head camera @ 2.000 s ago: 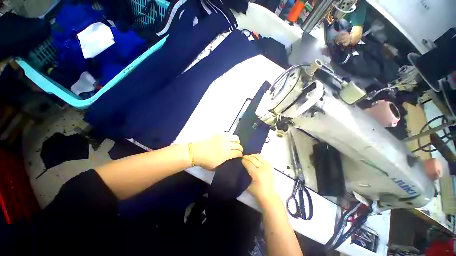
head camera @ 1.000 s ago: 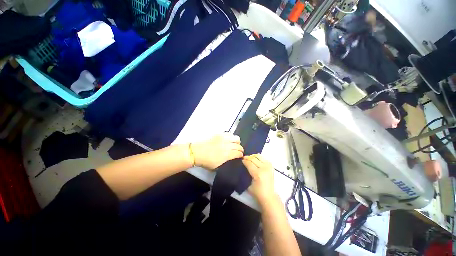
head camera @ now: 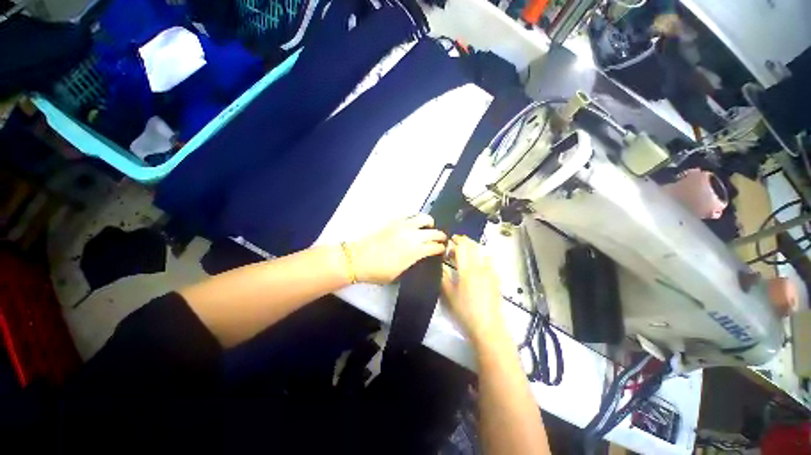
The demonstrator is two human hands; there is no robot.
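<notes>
A dark strip (head camera: 415, 307) runs from the lap up over the front edge of the white table (head camera: 373, 191) to the needle area (head camera: 509, 210) of the off-white sewing machine (head camera: 649, 240). My left hand (head camera: 402, 250) grips the strip from its left side, fingertips just in front of the machine's left end. My right hand (head camera: 469, 277) pinches the cloth at its right edge, fingertips close to the left ones. Dark cloth (head camera: 485, 133) continues behind the machine head. Fabric shears (head camera: 540, 342) lie on the table right of my right hand.
Navy panels (head camera: 267, 169) cover the far left of the table. A turquoise basket (head camera: 98, 151) holds bright blue cloth. A red crate (head camera: 31, 329) stands far left. A pink thread cone (head camera: 702, 193) is beyond the machine. A small tool tray (head camera: 654, 419) lies lower right.
Both hands have moved forward, closer to the needle area. The strip below them now hangs straighter and flatter. More dark cloth lies behind the machine head. The view has shifted slightly.
</notes>
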